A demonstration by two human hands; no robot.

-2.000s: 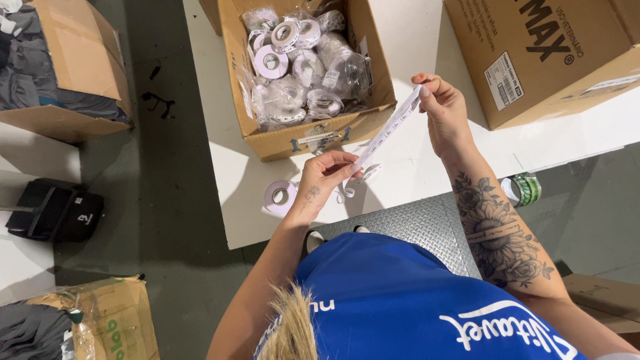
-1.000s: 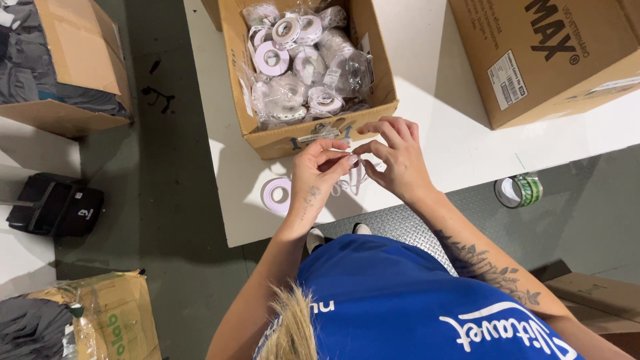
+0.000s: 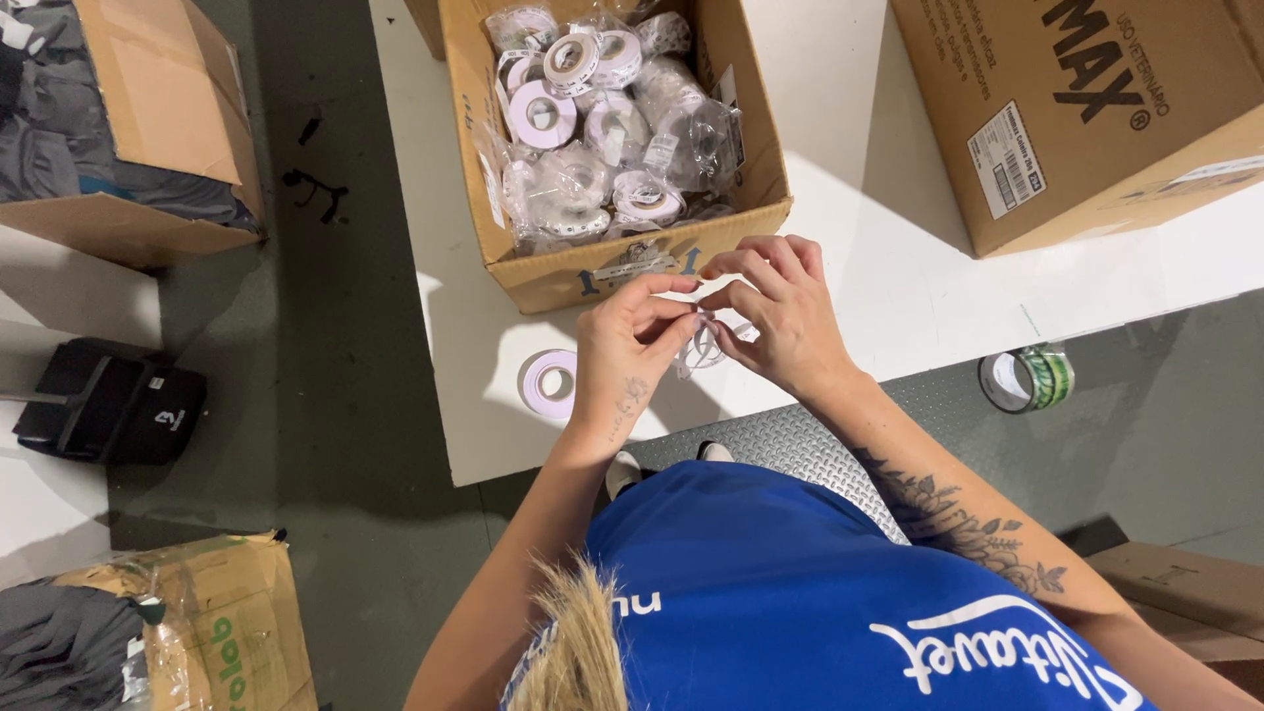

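My left hand (image 3: 637, 341) and my right hand (image 3: 780, 306) meet in front of an open cardboard box (image 3: 632, 259), fingertips nearly touching. Both pinch a thin pale ribbon between thumb and fingers; most of the pinched part is hidden. Loose loops of the ribbon (image 3: 699, 354) hang below and between the hands, over the white table. Just left of my left hand, a roll of lilac ribbon (image 3: 534, 383) lies flat on the table. Inside the box are several ribbon rolls (image 3: 542, 114), many in clear plastic bags.
The white table (image 3: 829, 237) carries a large closed cardboard box (image 3: 1076, 109) at right. A roll of green printed tape (image 3: 1027, 378) is beyond the table's near edge. At left are a box of dark fabric (image 3: 148, 118), a black bag (image 3: 114, 403) and another fabric-filled box (image 3: 232, 632).
Two seconds ago the hands were apart with a printed strip stretched between them. My right hand has come down and left to meet my left hand.
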